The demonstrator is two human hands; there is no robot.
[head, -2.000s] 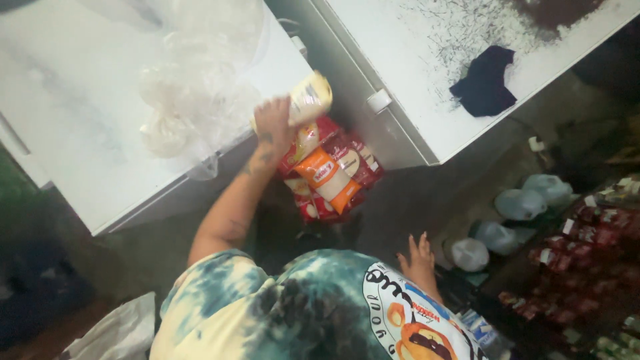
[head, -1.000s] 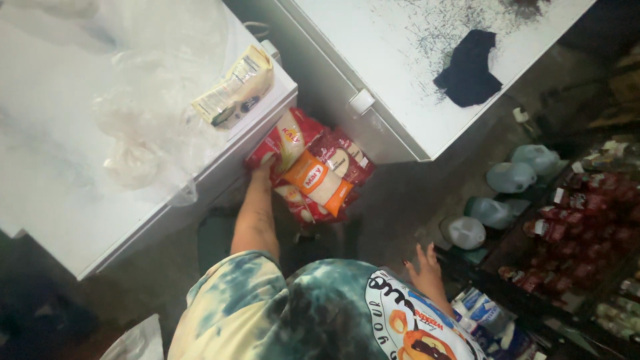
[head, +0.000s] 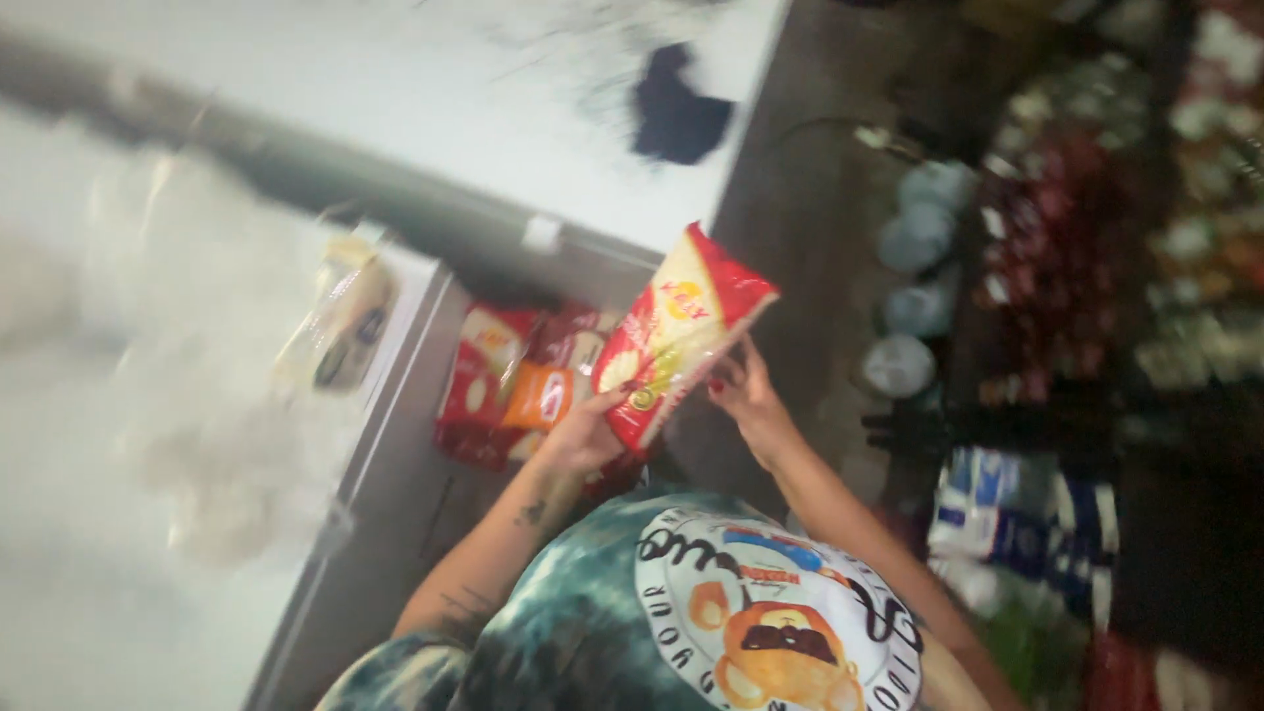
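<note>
A red and yellow plastic food packet [head: 681, 336] is held up in front of me, tilted. My left hand [head: 590, 427] grips its lower left side, thumb on the front. At its right edge is my right hand [head: 748, 400], fingers bent behind the packet; how firmly they hold is blurred. Behind and left of it lie more red packets [head: 479, 380] and an orange packet [head: 538, 397], partly hidden by the held one. A pale yellow packet [head: 346, 316] lies on the corner of the white surface at left.
Clear plastic bags [head: 197, 395] cover part of the white chest-like surface at left. A dark cloth [head: 679, 107] lies on another white surface above. To the right stand bluish round containers [head: 918, 237], shelved red goods [head: 1062, 267] and blue-white packages [head: 1022, 523].
My left hand has lifted a red and yellow packet from the stack. My right hand has come from my side to the packet's right edge. The view has turned.
</note>
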